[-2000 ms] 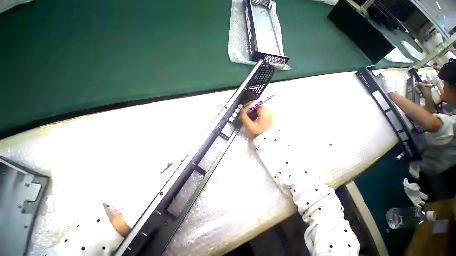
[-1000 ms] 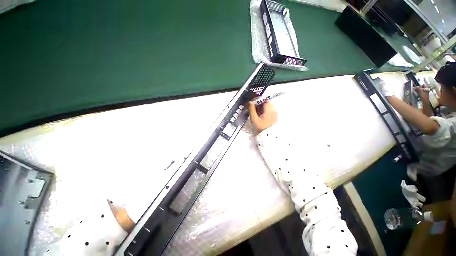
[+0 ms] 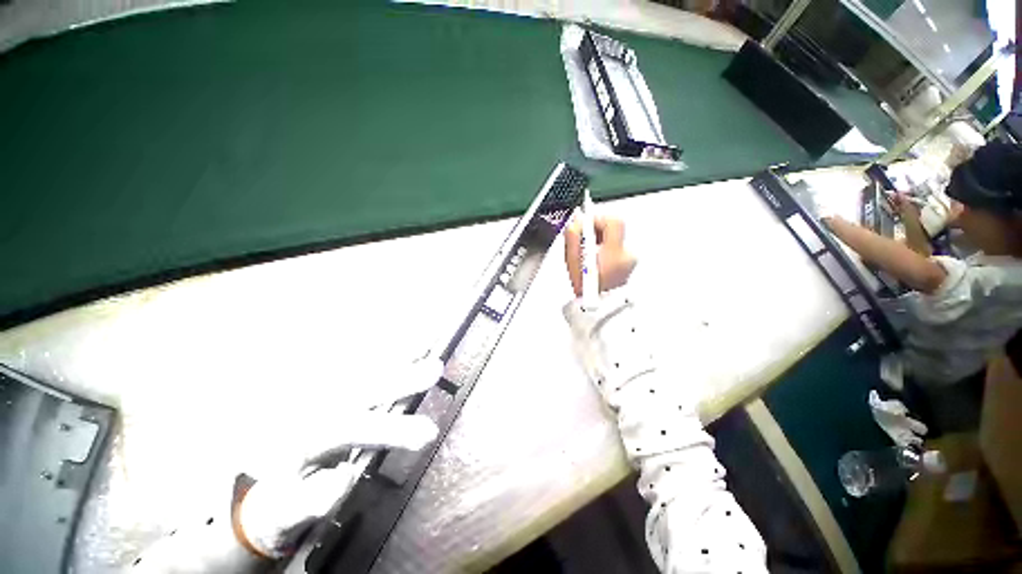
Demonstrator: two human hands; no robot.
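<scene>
A long dark sheet-metal housing (image 3: 476,336) stands on edge, slanting from the bottom left up to the belt edge. Its slotted long side faces up, and its perforated end (image 3: 564,186) is at the far end. My left hand (image 3: 364,448), in a white glove, grips the near half of the housing with fingers over its long side. My right hand (image 3: 603,256) is bare and holds a white paint marker (image 3: 590,249) upright, just right of the perforated end. The marker tip is close to the housing; I cannot tell if it touches.
Another housing lies on bubble wrap (image 3: 587,110) on the green belt (image 3: 280,123). A black box (image 3: 788,99) stands farther right. A grey panel (image 3: 45,471) lies at left. A coworker (image 3: 953,258) at right handles a housing (image 3: 827,258). A clear bottle (image 3: 880,471) is at lower right.
My gloved left hand has come up onto the housing's middle from the lower left. The marker has turned from slanting right to upright, and my right hand is slightly away from the housing.
</scene>
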